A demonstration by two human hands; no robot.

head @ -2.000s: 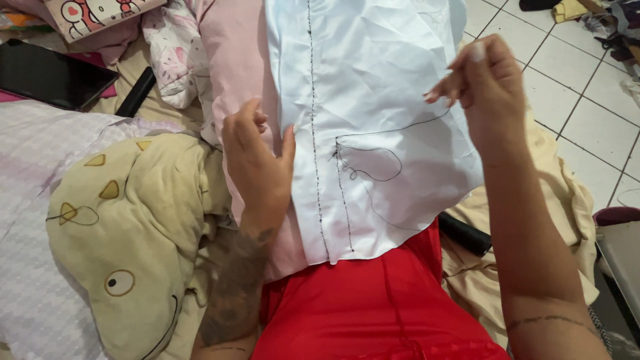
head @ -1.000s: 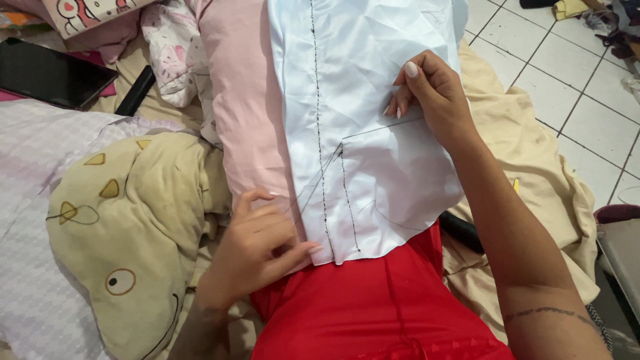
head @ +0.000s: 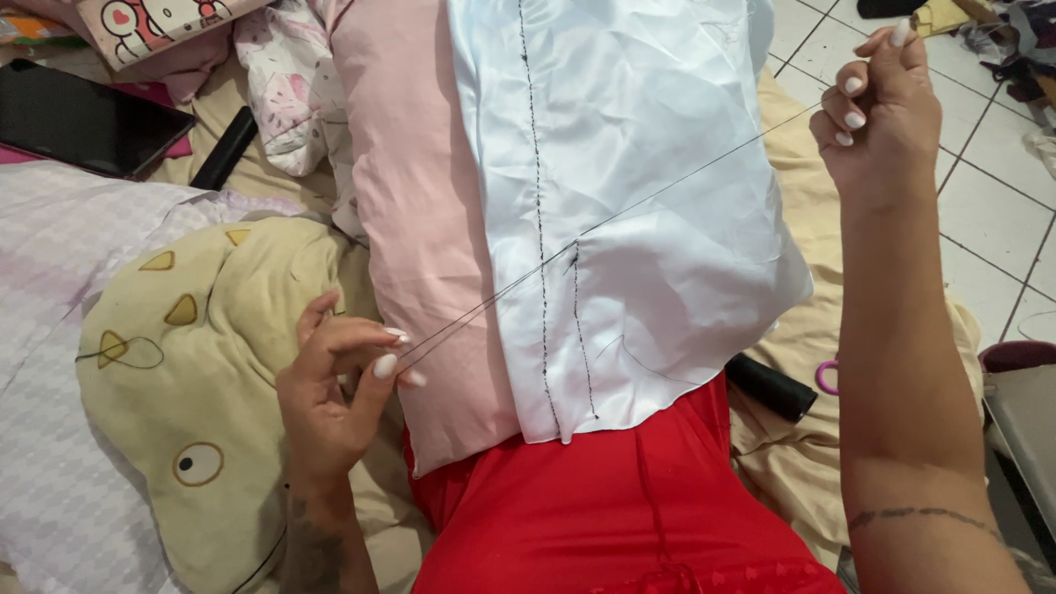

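Light blue satin fabric (head: pixel 660 165) lies over a pink pillow (head: pixel 421 247) on my lap, with two rows of black stitches running along it. My left hand (head: pixel 355 371), at the pillow's lower left, pinches a loop of black thread (head: pixel 487 302) between thumb and finger. From there the thread runs taut past the top of the shorter stitch row to my right hand (head: pixel 883 107), which is raised at the upper right with its fingers closed on the thread. Whether a needle is in those fingers cannot be seen. A loose thread end curls on the fabric near its lower edge.
To the left are a yellow plush toy (head: pixel 190 388) with a needle and thread stuck in it, a black phone (head: pixel 91 120) and a dark cylinder (head: pixel 225 148). A black thread spool (head: pixel 771 388) and a pink ring-shaped handle (head: pixel 827 377) lie right of my lap. White floor tiles (head: pixel 990 198) show beyond.
My right hand has moved up and to the right, away from the fabric. My left hand has left the fabric's lower left edge and now holds the thread, which is drawn tight between both hands.
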